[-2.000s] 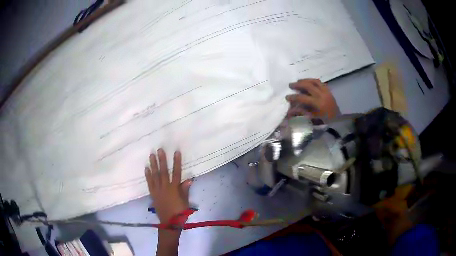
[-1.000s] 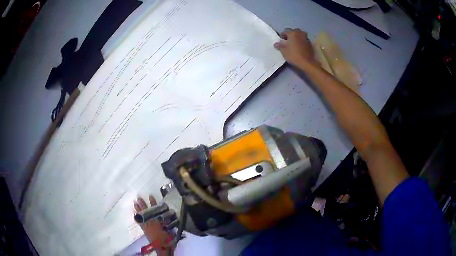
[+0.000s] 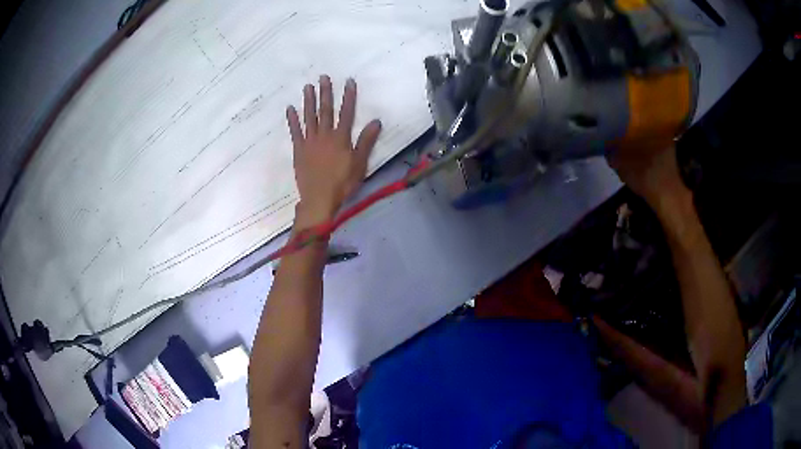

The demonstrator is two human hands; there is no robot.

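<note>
The cloth cutting machine (image 3: 588, 88), a silver body with an orange band, stands at the upper right by the edge of the white paper marker (image 3: 211, 131). My right hand (image 3: 645, 158) is at the rear of the machine, against its orange band; its fingers are mostly hidden behind the body. My left hand (image 3: 329, 153) lies flat with fingers spread on the paper, left of the machine, holding nothing. The grey cord (image 3: 202, 289) with red tape runs from the machine across my left wrist to the lower left. The dark fabric edge shows thinly under the paper.
A white block with red print and dark ends (image 3: 156, 396) lies at the lower left, beside small cream blocks (image 3: 230, 364). A dark pen-like item (image 3: 342, 257) lies by my left forearm. A brown strip (image 3: 66, 92) runs along the paper's far side. Scraps lie below the table edge.
My right hand has moved from the paper's far corner to the machine's rear. The machine now appears higher and further right. My left hand now lies in full view, higher on the paper.
</note>
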